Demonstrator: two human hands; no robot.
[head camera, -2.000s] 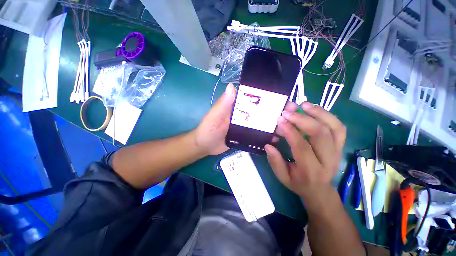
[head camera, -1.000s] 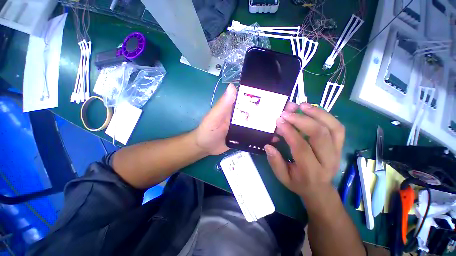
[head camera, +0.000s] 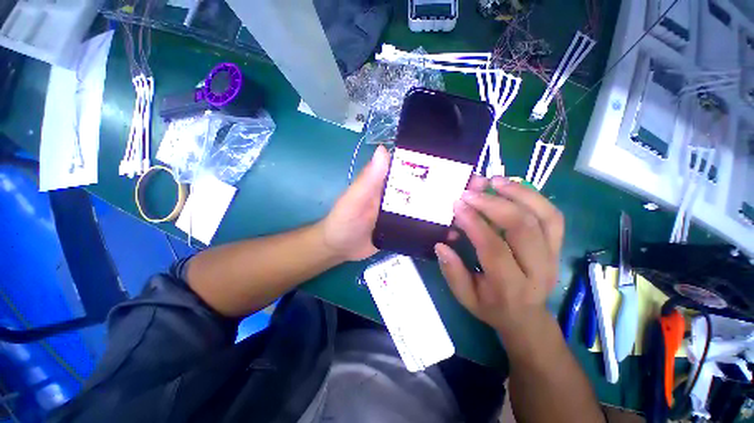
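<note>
A black smartphone (head camera: 430, 178) is held above the green mat, with a bright white picture across the middle of its dark screen. My left hand (head camera: 357, 211) grips its left edge, thumb along the side. My right hand (head camera: 508, 248) is at its lower right edge, fingers apart and partly bent, fingertips beside or touching the phone; it is hard to tell which. A white device, perhaps a power bank (head camera: 409, 314), lies just below the phone at the bench edge, with small print on its face.
White cables (head camera: 494, 87) lie beyond the phone. A tape roll (head camera: 160, 194) and clear plastic bag (head camera: 240, 144) are at left. Light-blue-handled cutters (head camera: 627, 318), a dark-blue-handled tool (head camera: 576, 307), a white stick (head camera: 604, 326) and an orange-handled tool (head camera: 671, 347) are at right. White trays (head camera: 616, 136) are at upper right.
The phone's lower screen icons no longer show. The view has shifted slightly; both hands keep nearly the same places.
</note>
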